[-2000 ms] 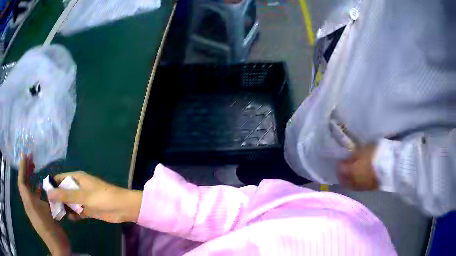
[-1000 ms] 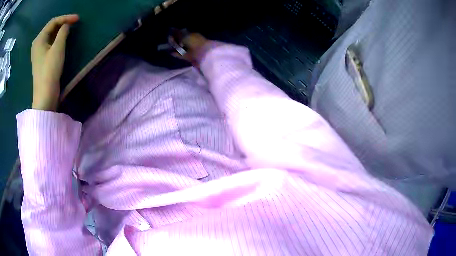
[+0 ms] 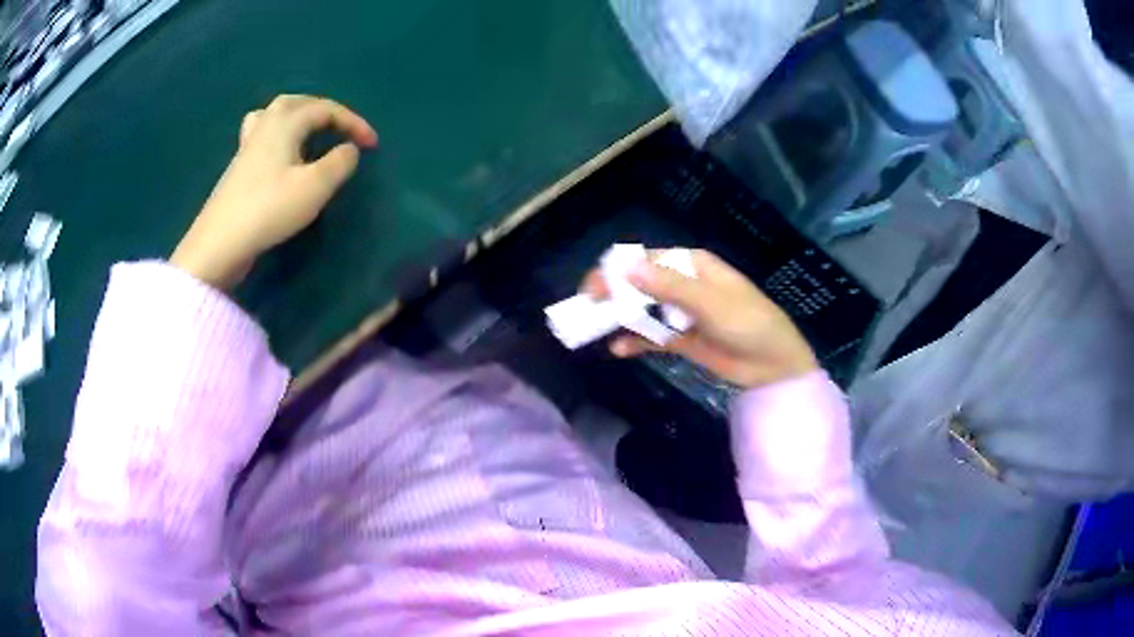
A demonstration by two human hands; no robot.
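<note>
My right hand (image 3: 715,311) is shut on several small white-and-black parts (image 3: 628,296), held above the dark crate beside the bench edge. Mostly their white faces show, with a small dark patch on one. My left hand (image 3: 280,174) is over the green bench (image 3: 497,87), fingers curled with a gap between thumb and forefinger, and nothing shows in it. A pile of white parts (image 3: 23,330) lies on the bench at the far left, past my left forearm.
A dark slotted crate (image 3: 815,292) stands low beside the bench edge. A frosted plastic bag (image 3: 715,50) hangs over the edge at the top. Blue-grey stools (image 3: 902,75) stand beyond. A coworker's pale striped coat (image 3: 1057,373) is close on the right. More parts lie at the upper left.
The view has swung. My right hand has come up from the dark area by the bench edge, and the parts in it now show clearly. My left hand stays over the bench.
</note>
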